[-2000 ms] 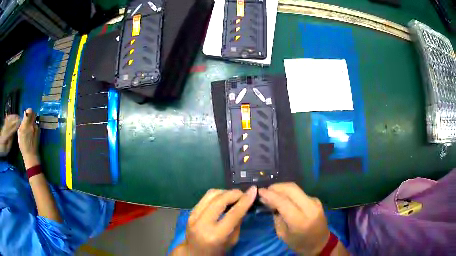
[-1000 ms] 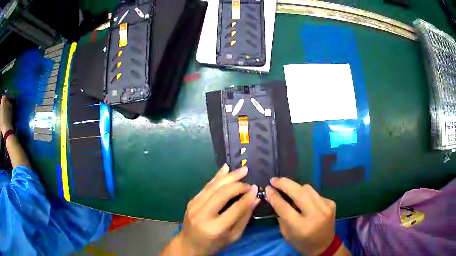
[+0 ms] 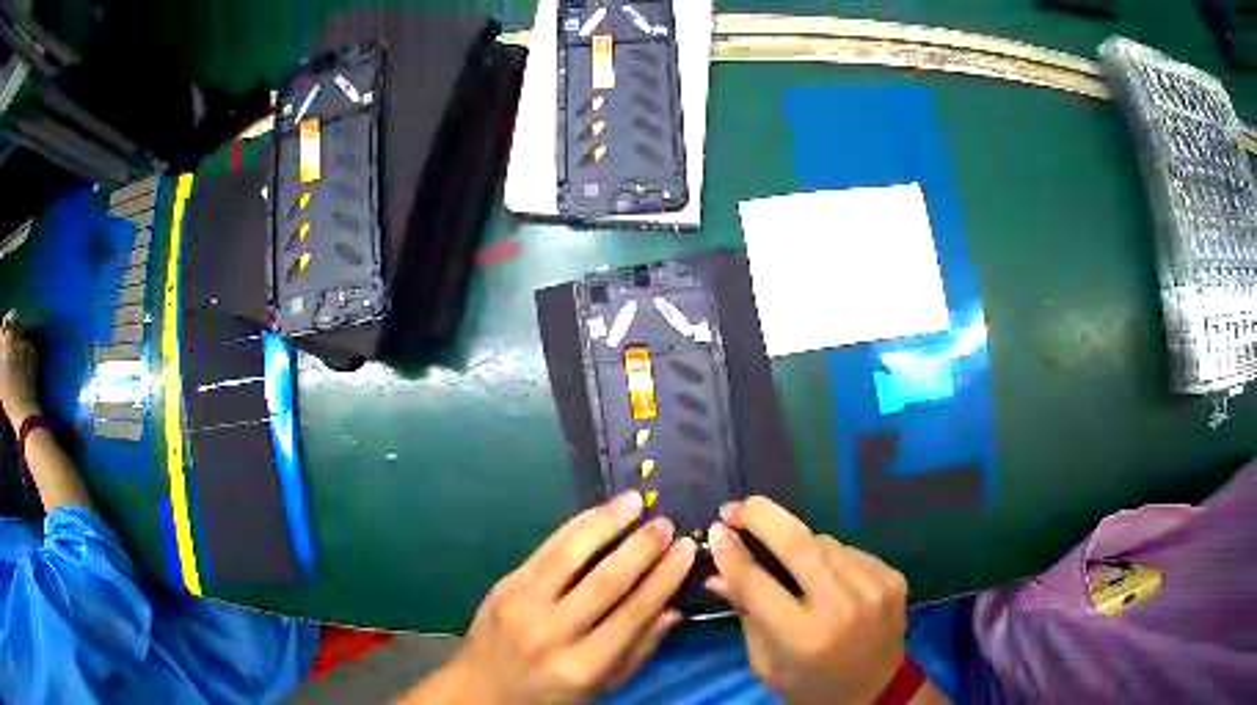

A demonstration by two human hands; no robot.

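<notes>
A black phone frame [image 3: 662, 400] lies open side up on a black foam pad [image 3: 563, 338], with two pale slanted strips near its top and an orange flex cable [image 3: 640, 382] in its middle. My left hand [image 3: 579, 599] rests over the frame's lower left, fingertips at its bottom end. My right hand [image 3: 806, 599] is at the lower right, thumb and finger close to the left fingertips. A tiny dark piece with a bright spot [image 3: 699, 539] shows between the fingertips. I cannot tell which hand grips it. The frame's bottom edge is hidden by the hands.
Another phone frame lies on stacked black foam [image 3: 438, 207] at left, and one on a white pad [image 3: 531, 179]. A white sheet [image 3: 845, 267] lies on blue film [image 3: 975, 276]. A clear component tray [image 3: 1199, 221] is at right. A coworker's arm [image 3: 53, 461] is at left; a purple sleeve at right.
Since the oldest frame, both hands have moved from the frame's near edge up onto its bottom end. The coworker's hands have moved toward the left edge. The camera view has shifted slightly.
</notes>
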